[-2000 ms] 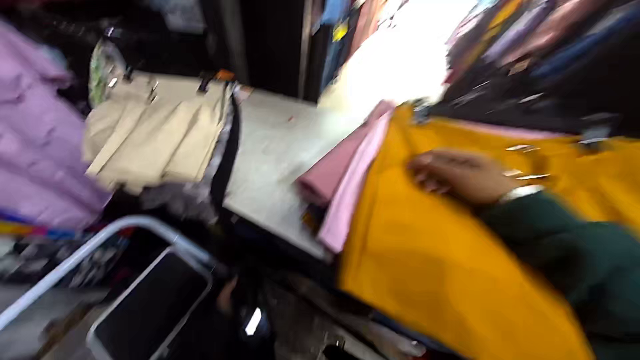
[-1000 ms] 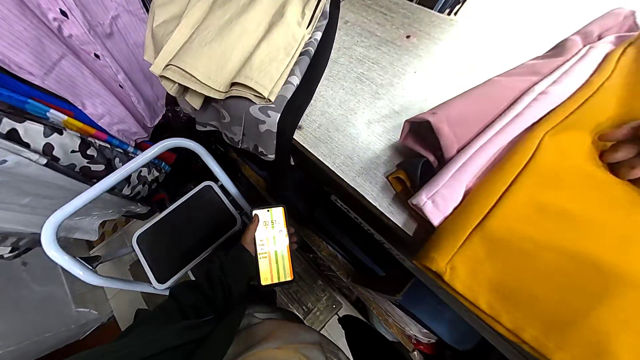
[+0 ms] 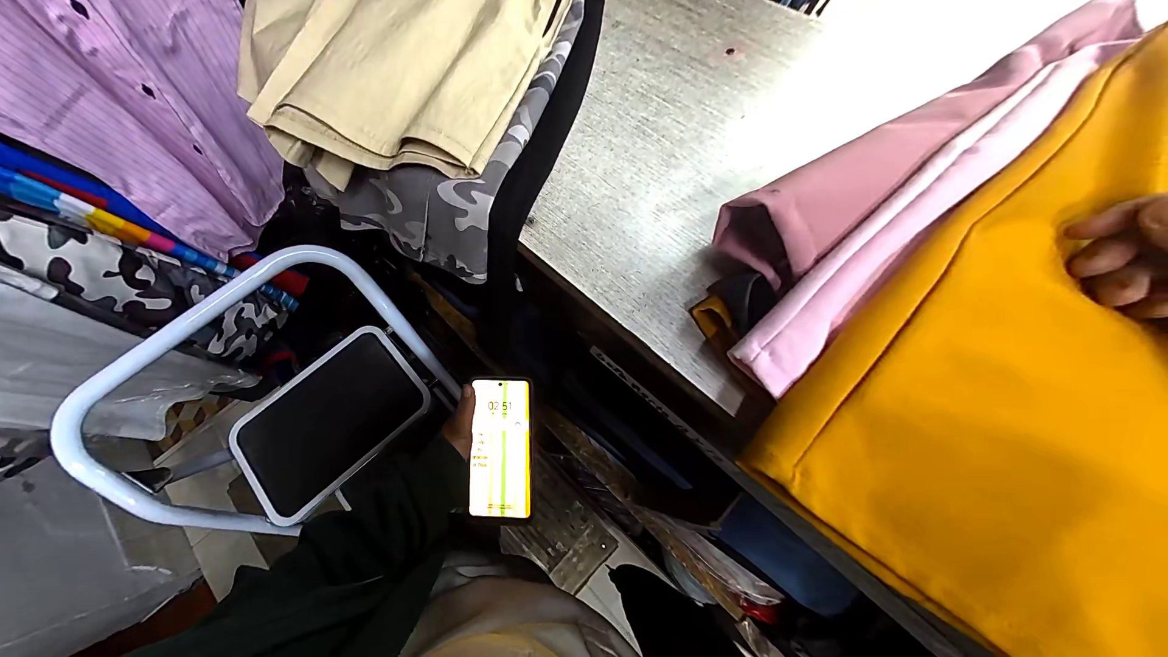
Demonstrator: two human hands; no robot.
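Observation:
My left hand [image 3: 459, 422] is closed round a smartphone [image 3: 500, 449] whose bright screen faces up; most of the fingers are hidden behind it. At the right edge, my right hand [image 3: 1127, 255] rests on a mustard-yellow garment [image 3: 967, 429] with its fingers bent against the cloth; the frame cuts off the rest of this hand, and whether it grips the cloth cannot be told. Beside the yellow garment lie a light pink garment [image 3: 821, 319] and a dusty-pink one [image 3: 876, 164], on a grey tabletop [image 3: 639, 182].
Beige shorts [image 3: 392, 82] and grey camouflage cloth [image 3: 429, 210] hang over the table's left side. Lower left stands a folding step stool [image 3: 328, 424] with a white tubular frame. A purple striped shirt [image 3: 137, 100] hangs at upper left. Packed goods [image 3: 730, 584] lie below the table edge.
Two seconds ago the view took in more of the table and my right forearm over the yellow garment; it has since tilted down. The phone's screen, dark earlier, is lit.

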